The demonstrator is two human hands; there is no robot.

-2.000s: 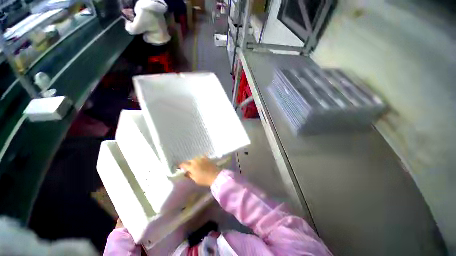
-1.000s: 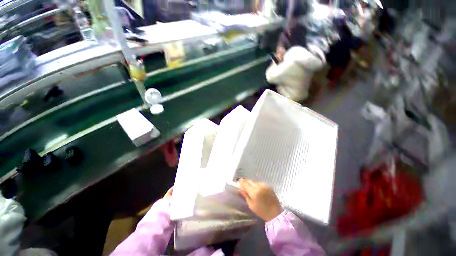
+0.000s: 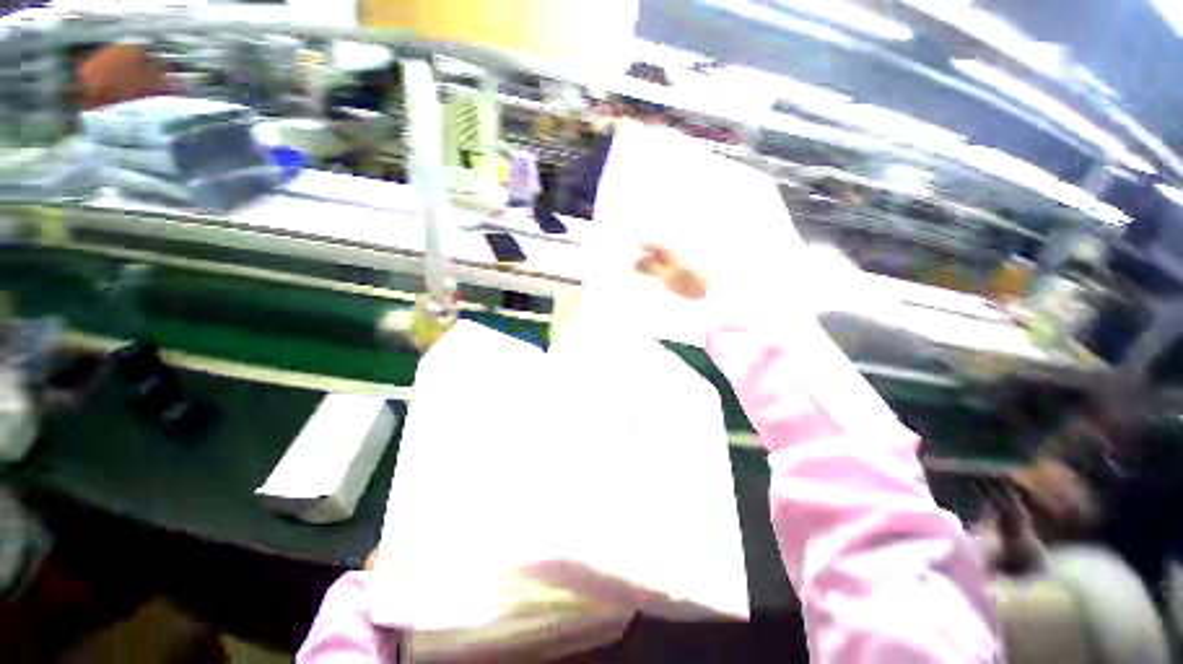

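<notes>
White boxes or trays, overexposed, stand in front of me above the bench edge. My right hand is raised with bent fingers on the near side of another white tray, which it holds up above the others. My left hand shows only as a sliver at the lower left side of the lower boxes, its pink sleeve below; it holds them. The inside of the boxes is washed out.
A long white box lies on the dark green bench at left, with black parts farther left. A post with a yellowish taped holder rises behind. A raised white shelf crosses behind. A person sits at lower right.
The view has turned up and towards the bench and shelf. My right hand has lifted its tray up off the others. The boxes are now over the bench edge, beside the long white box.
</notes>
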